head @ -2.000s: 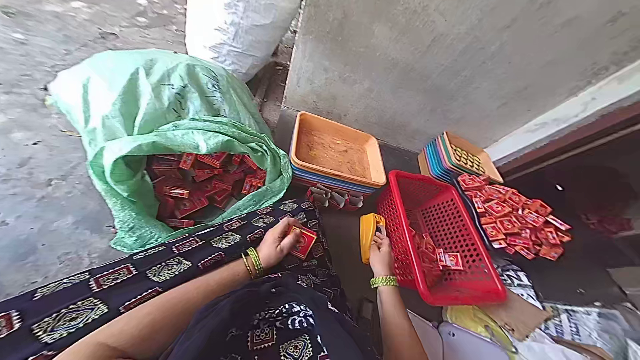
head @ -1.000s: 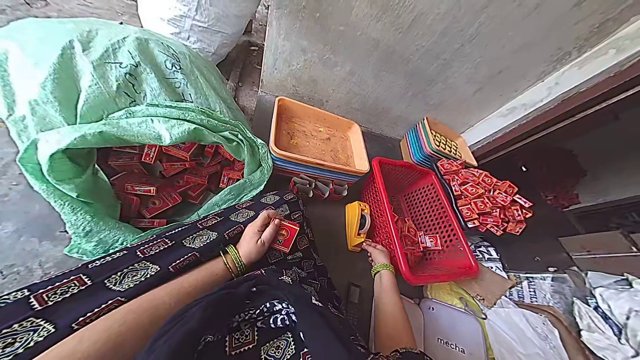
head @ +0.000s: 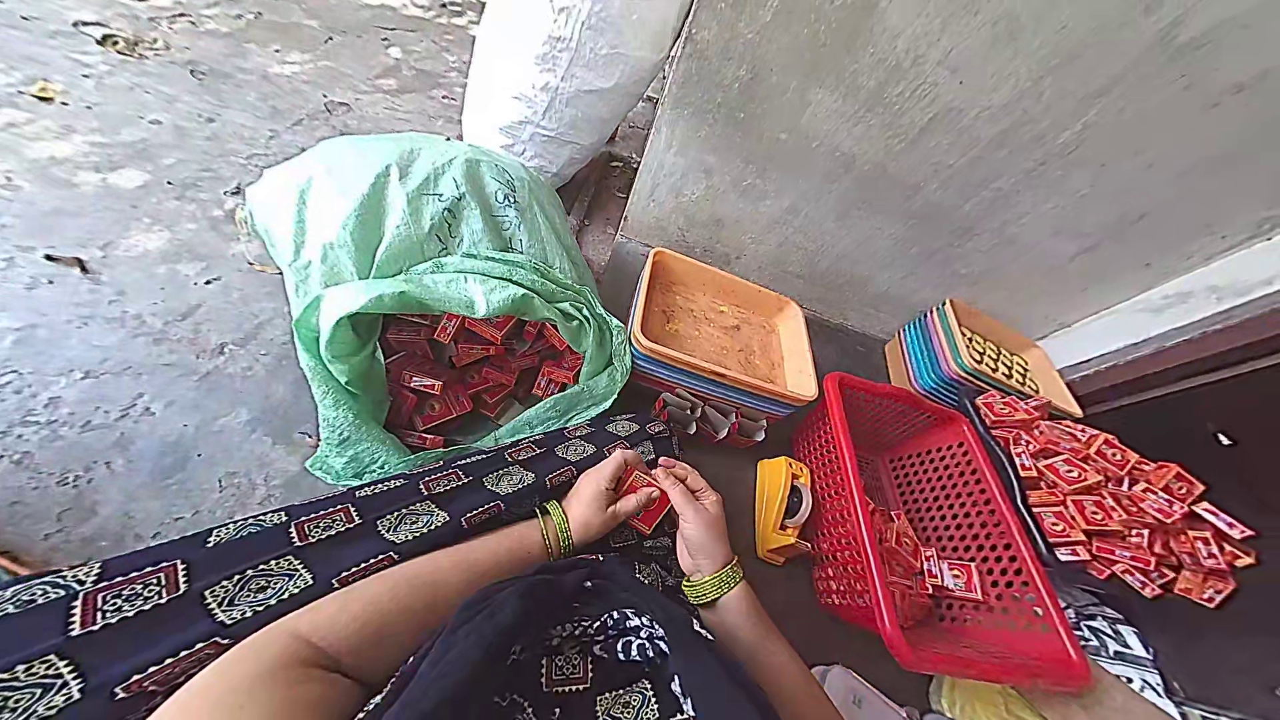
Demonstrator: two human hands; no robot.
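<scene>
A small red printed carton (head: pixel 648 503) is held over my lap between both hands. My left hand (head: pixel 603 492) grips its left side, and the fingers of my right hand (head: pixel 692 512) are closed on its right edge. Just right of my right hand, a yellow tape dispenser (head: pixel 780 508) with a roll of tape stands on the dark floor. Beyond it a red perforated plastic basket (head: pixel 940 530) holds several red cartons. A green woven sack (head: pixel 430 220) lies open on the left, with many red cartons (head: pixel 470 370) inside.
Orange and blue trays (head: pixel 725 325) are stacked by the wall, with open-ended cartons (head: pixel 712 418) in front. Another tray stack (head: pixel 985 350) bears small round items. A pile of red cartons (head: pixel 1120 500) lies at the right. A white sack (head: pixel 560 80) stands behind the green one.
My right hand has let go of the yellow tape dispenser and moved left to the red carton in my left hand. The dispenser now stands beside the basket. The view has shifted.
</scene>
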